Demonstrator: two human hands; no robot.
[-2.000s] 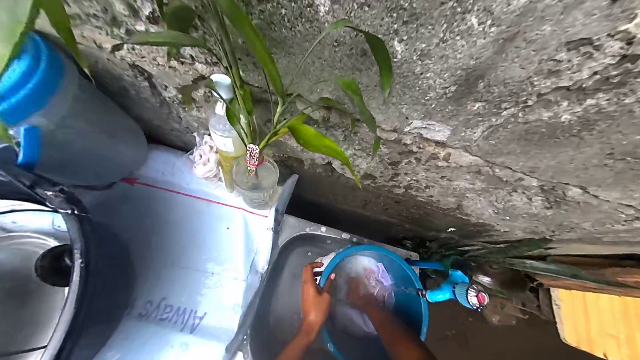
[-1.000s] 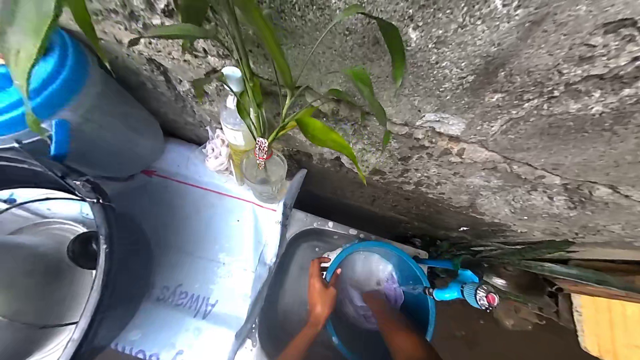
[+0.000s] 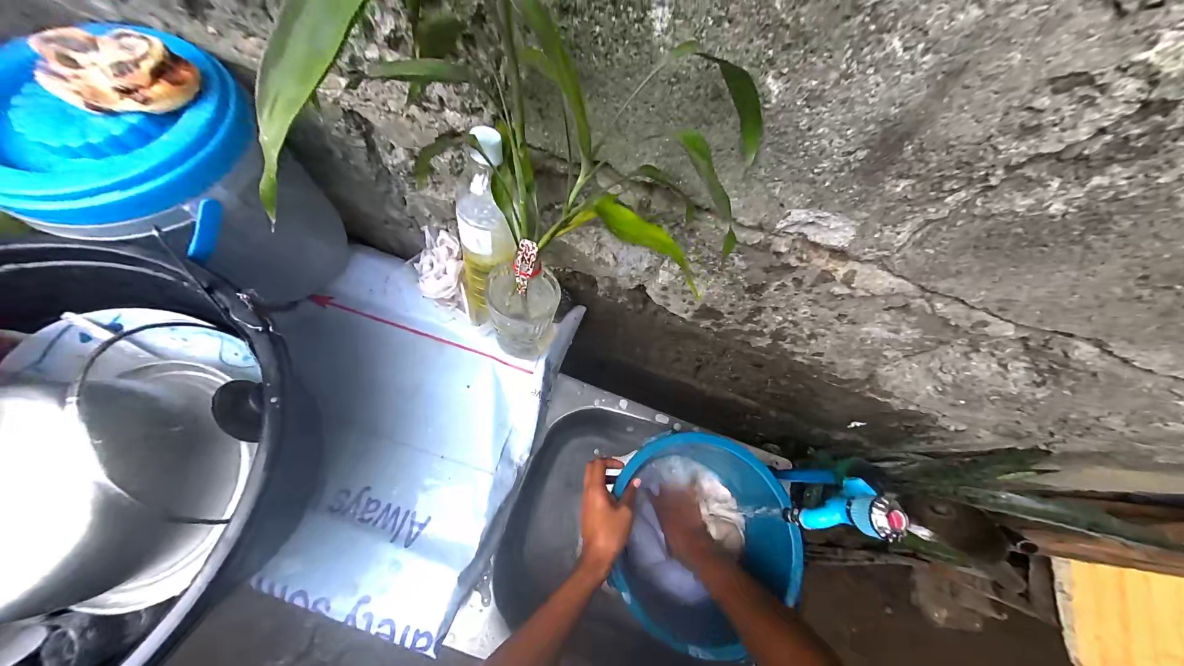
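A blue plastic basin (image 3: 784, 564) rests in a metal sink (image 3: 546, 518). My left hand (image 3: 608, 513) grips the basin's near-left rim, its fingers curled over the edge. Inside the basin, my right hand (image 3: 683, 518) presses on wet cloth (image 3: 666, 569), pale purple and whitish, in cloudy water. The fingers of that hand are blurred and partly hidden by the water and cloth. Water runs into the basin from a blue plastic tap (image 3: 837, 515) at its right side.
Left of the sink lies printed plastic sheeting (image 3: 398, 435), with a glass jar (image 3: 523, 310) holding a plant and a bottle (image 3: 481, 231) of yellowish liquid. A black tub (image 3: 268, 388) of metal pots and a blue-lidded bucket (image 3: 208, 120) stand farther left. A rough concrete wall (image 3: 925, 231) rises behind.
My left hand stays on the basin rim. My right hand has shifted within the basin over the cloth, and whitish cloth shows at its right. The view has moved toward the left.
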